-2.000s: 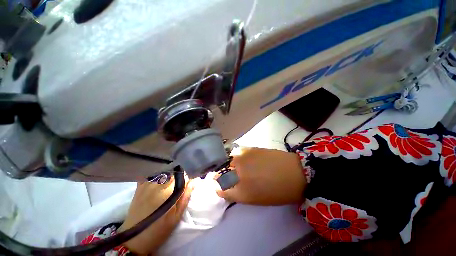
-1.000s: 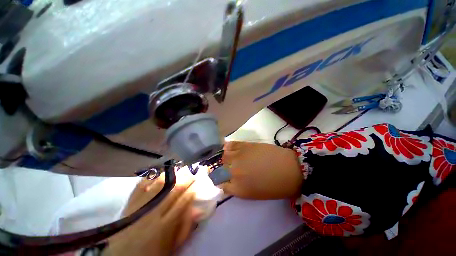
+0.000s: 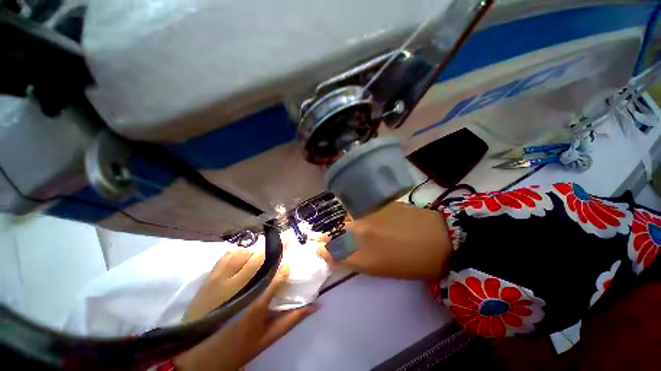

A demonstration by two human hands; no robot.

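Note:
A small white fabric piece [image 3: 303,279] lies bunched in bright light below the needle area [image 3: 301,230] of the sewing machine. My left hand [image 3: 250,326] is at its left, fingers spread along the cloth and thumb at its lower edge, holding it; a dark curved tube crosses in front of the hand. My right hand [image 3: 398,243] holds the right side of the fabric, its fingertips partly hidden by a small grey block [image 3: 342,246] and the machine's grey knob [image 3: 370,176]. Glare hides the exact needle contact.
The large white sewing machine head [image 3: 217,65] fills the upper view. A black phone [image 3: 449,156] and blue-handled snips [image 3: 540,156] lie behind my right hand. Larger white cloth [image 3: 138,290] lies at left. A measuring strip [image 3: 427,351] runs along the front edge.
The view has shifted, so the machine's knob appears further right and nearer. My left hand's fingers have spread apart, with the thumb now below the fabric. My right hand stays beside the grey block.

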